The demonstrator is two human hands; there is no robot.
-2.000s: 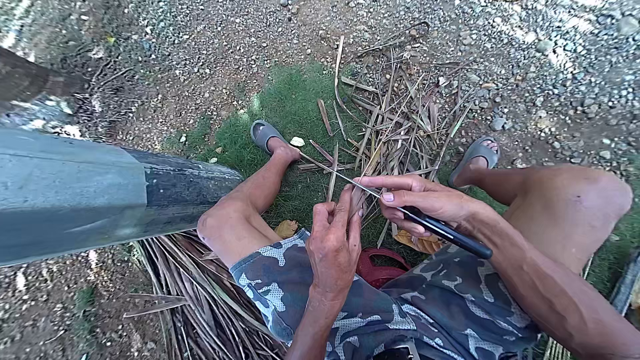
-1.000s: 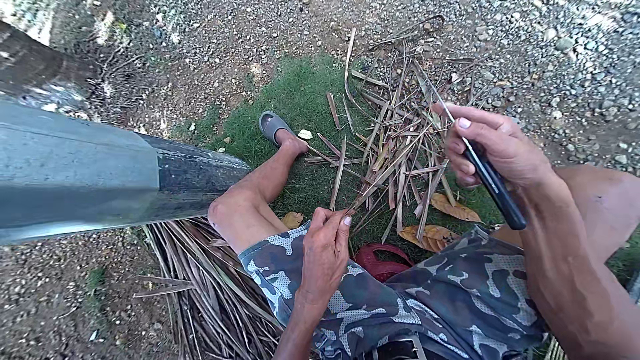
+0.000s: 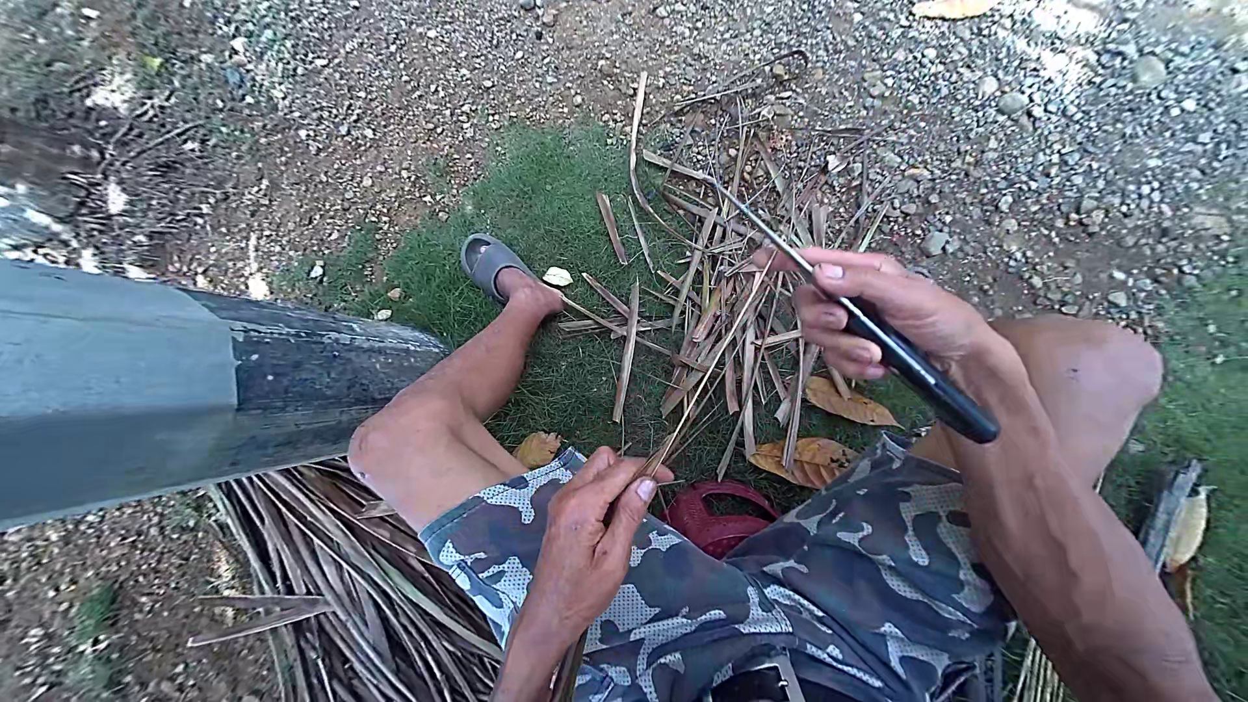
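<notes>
My left hand [image 3: 595, 526], low in the middle over my shorts, pinches a dry palm leaf strip [image 3: 697, 400] between thumb and fingers; the strip reaches up and right over the litter. To the upper right, my right hand [image 3: 877, 307] is closed around the black handle of a knife [image 3: 916, 375]. Its thin blade points up and left, and a fingertip lies along it. Below the blade, cut strips and shreds of dry leaf [image 3: 721, 292] lie scattered on the grass. The blade looks apart from the strip in my left hand.
A grey and black post [image 3: 292, 380] juts in from the left beside my knee. Under it lies a pile of long dry palm leaves [image 3: 351, 585]. A red plastic object [image 3: 717, 531] sits between my thighs, near brown leaves [image 3: 804, 460]. Gravel [image 3: 1053, 195] spreads beyond the grass.
Two seconds ago the hands were close together with the blade by the left fingers. The right hand has since moved away to the right with the knife. The left hand still holds leaf strip.
</notes>
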